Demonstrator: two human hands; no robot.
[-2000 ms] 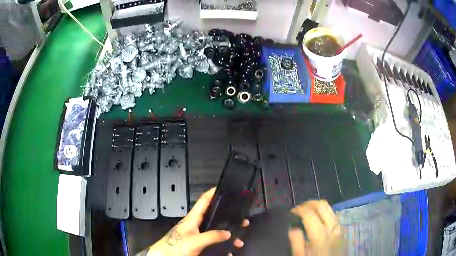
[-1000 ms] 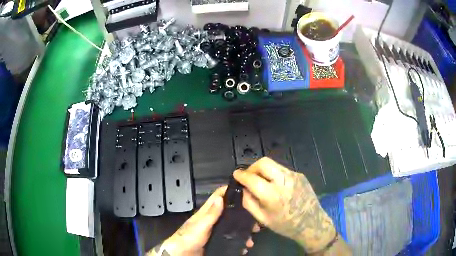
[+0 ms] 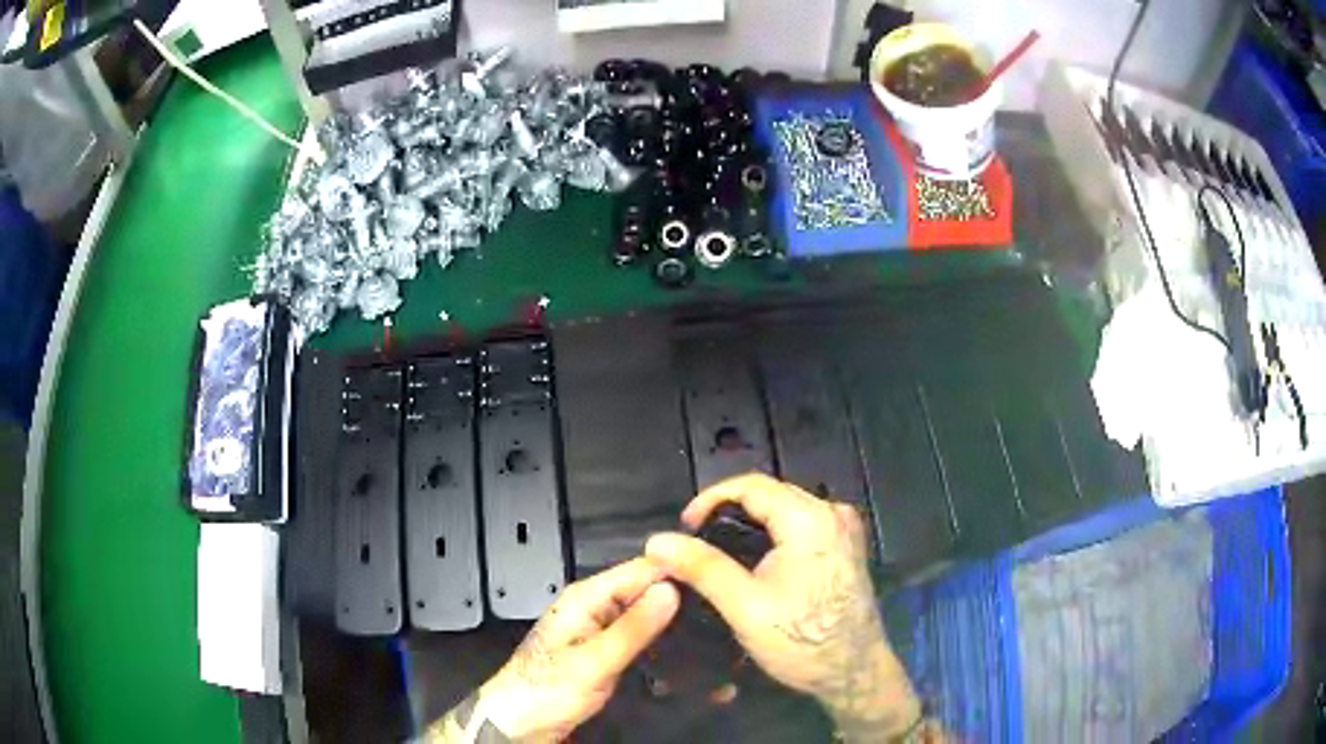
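My left hand and my right hand meet at the lower middle, both on a dark panel that is mostly hidden by them. My right thumb and fingers curl around a small black part at the panel's upper end. My left fingertips touch beside it. Behind my hands lies another long black panel with a round hole. To the left, three long black panels lie side by side, with thin red wires sticking out above their top ends.
Silver castings and black rings are heaped behind. Blue bin, red bin and paste cup stand back right. A foam tray and blue crate are right, a smartphone left.
Since the earliest frame, my right hand has come in from the right to the panel's upper end. In the last second, my left fingers have moved up beside my right thumb, and the held panel has lowered.
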